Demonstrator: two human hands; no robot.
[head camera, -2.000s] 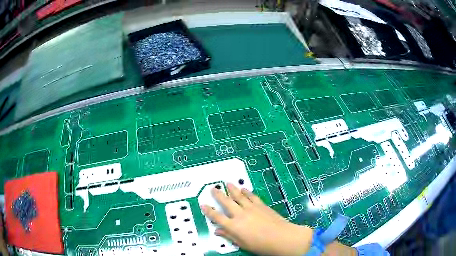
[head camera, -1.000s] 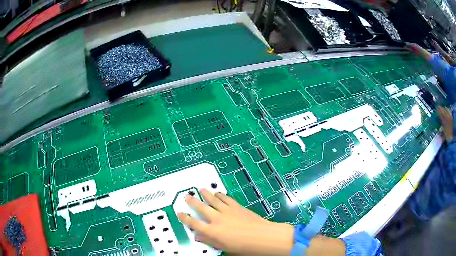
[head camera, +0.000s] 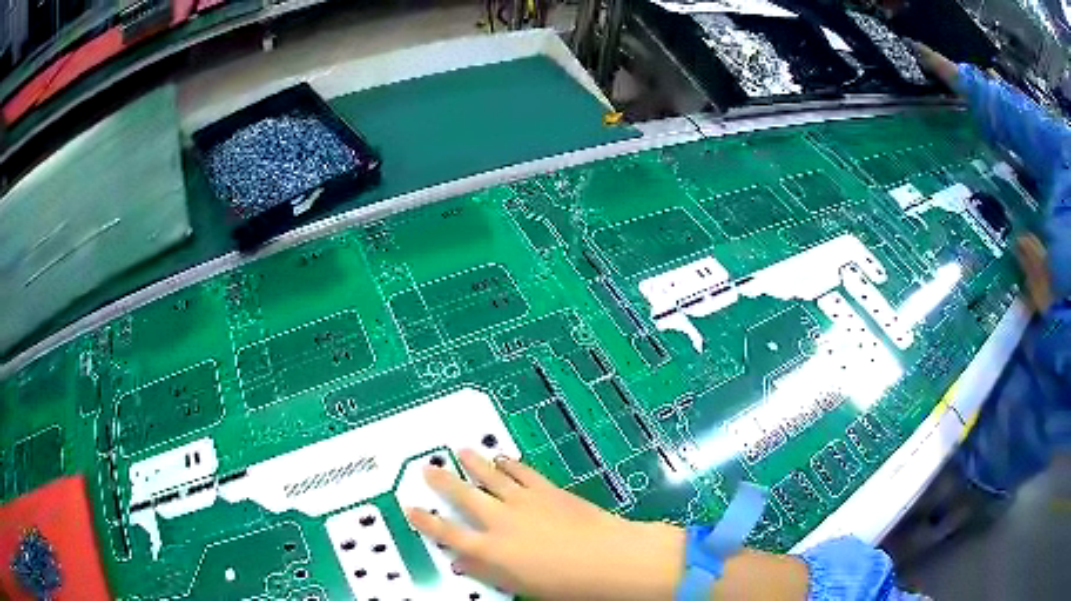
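A large green printed circuit board (head camera: 458, 305) with white areas and dark holes lies in front of me. My right hand (head camera: 546, 528) comes in from the lower right, palm down, fingers slightly apart, over the white pad area with holes. No part shows in it; its fingertips and underside are partly hidden. It wears a blue wrist strap (head camera: 719, 542). My left hand is not in view. A red pad (head camera: 59, 517) with a small heap of tiny metal parts (head camera: 35, 564) lies at the lower left, cut off by the picture's edge.
A black bin (head camera: 282, 164) of small metal parts stands behind the board, between a pale green slab (head camera: 88, 211) and a green mat (head camera: 470, 117). More black trays (head camera: 763, 59) stand at the back right. Another person's blue sleeve (head camera: 1022, 117) and hands are at the right.
The view has turned right, so board, bin and red pad sit farther left. My right hand stays over the same pad area. The other person's arm has come in and now reaches the far trays.
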